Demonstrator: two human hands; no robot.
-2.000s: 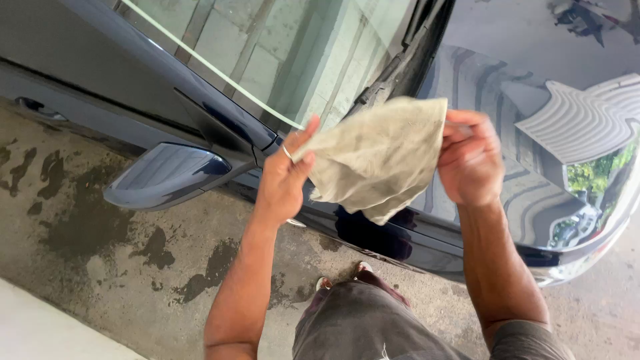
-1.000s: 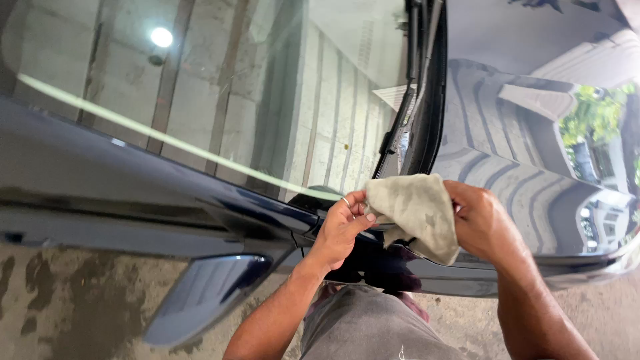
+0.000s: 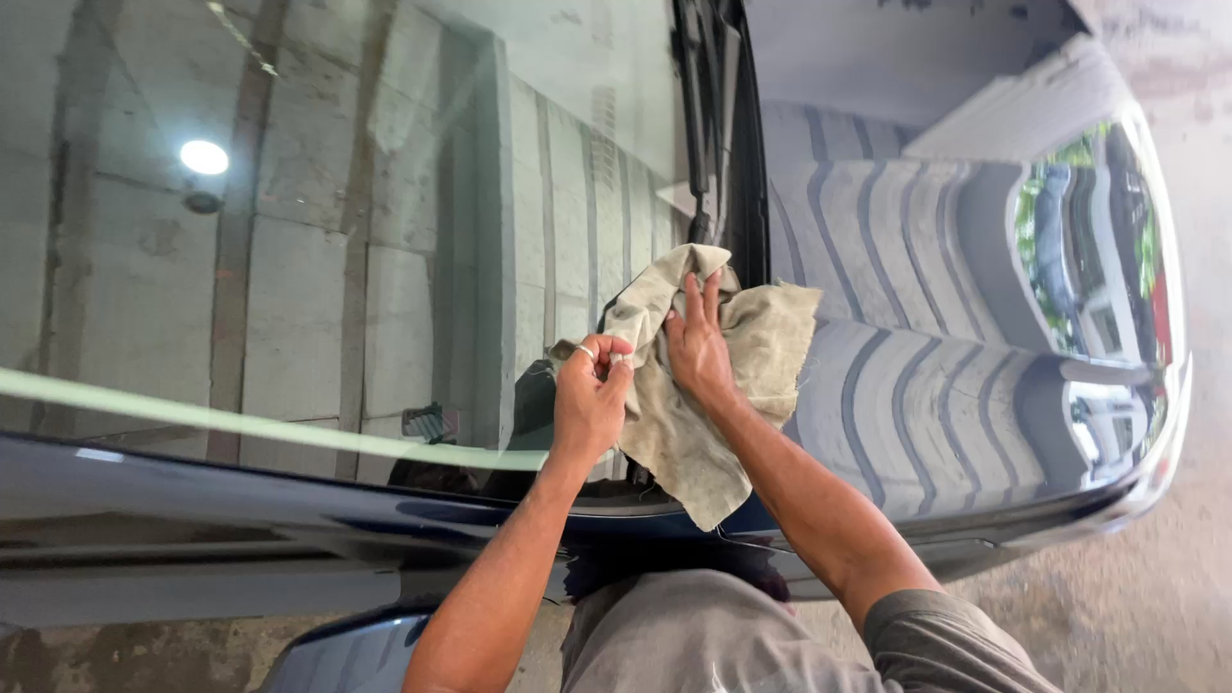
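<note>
A beige cloth (image 3: pixel 770 337) lies crumpled over the corner where the windshield (image 3: pixel 318 289) of a dark blue car meets its hood (image 3: pixel 885 385). My left hand (image 3: pixel 592 390), with a ring on one finger, pinches the cloth's left edge between thumb and fingers. On the middle of the cloth rests my right hand (image 3: pixel 701 351), palm down with its fingers spread, pressing it down. The cloth hides what lies beneath both hands. Just above it is the base of the black wiper (image 3: pixel 707 164).
Along the windshield's lower edge runs the black cowl (image 3: pixel 751 192). The side mirror (image 3: pixel 346 654) juts out at the bottom left, near my left forearm. Concrete floor (image 3: pixel 1088 616) shows beyond the car's side. The glass and hood reflect the ceiling and a lamp.
The cloth was held up in the air between both hands; now it lies on the car by the wiper base. My right hand has moved from its edge onto its middle. The view has shifted over the windshield.
</note>
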